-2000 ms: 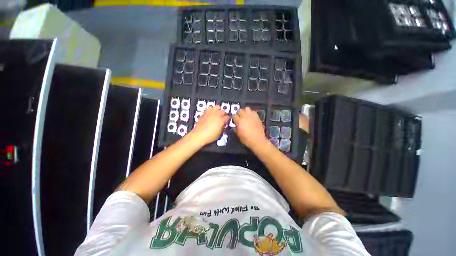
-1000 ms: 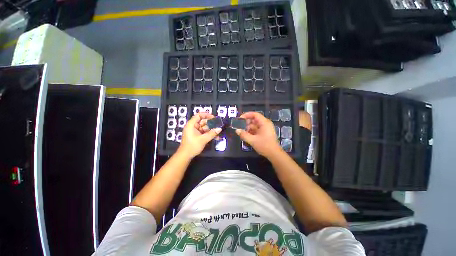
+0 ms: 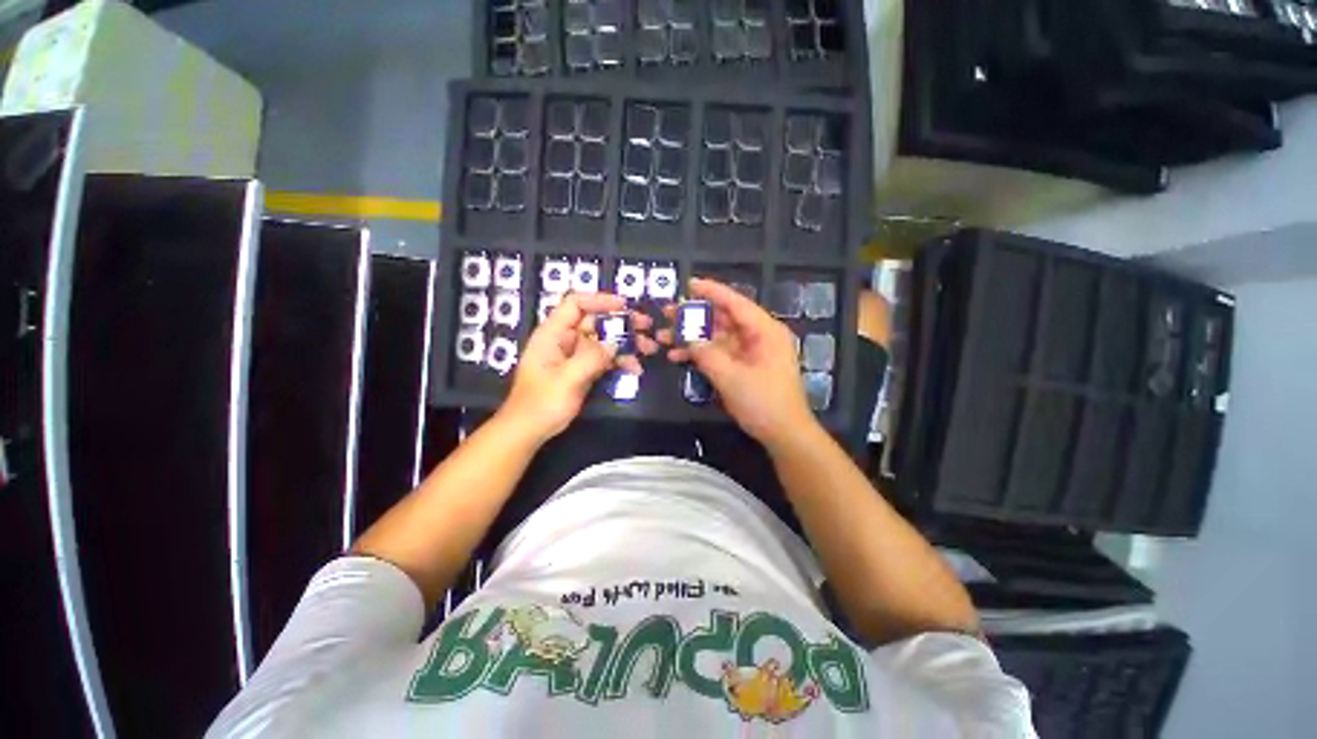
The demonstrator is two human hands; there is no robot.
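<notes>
My left hand (image 3: pixel 563 361) holds a small square part (image 3: pixel 615 332) between thumb and fingers, its bright blue-white glossy face showing. My right hand (image 3: pixel 744 361) holds another such part (image 3: pixel 695 322), face also bright with a dark blue rim. Both are above the near row of the black parts tray (image 3: pixel 445 231). In that row, white ring-side parts (image 3: pixel 474 308) fill the left pockets and dark glossy parts (image 3: pixel 818 351) lie in the rightmost pocket. The far row holds dark parts with thin bright edges. My hands partly hide the middle pockets.
A second parts tray (image 3: pixel 868 58) lies just beyond. Black panels with white edges (image 3: pixel 238 433) stand at left, before a pale box (image 3: pixel 137 116). Stacked black trays (image 3: pixel 1069 390) stand at right, with another tray stack (image 3: pixel 1040 101) at upper right. A yellow line (image 3: pixel 354 207) crosses the floor.
Two seconds ago my hands were down at the tray pockets. One second ago the held parts looked dark; now their faces look bright blue-white. The trays sit slightly higher in view than one second ago.
</notes>
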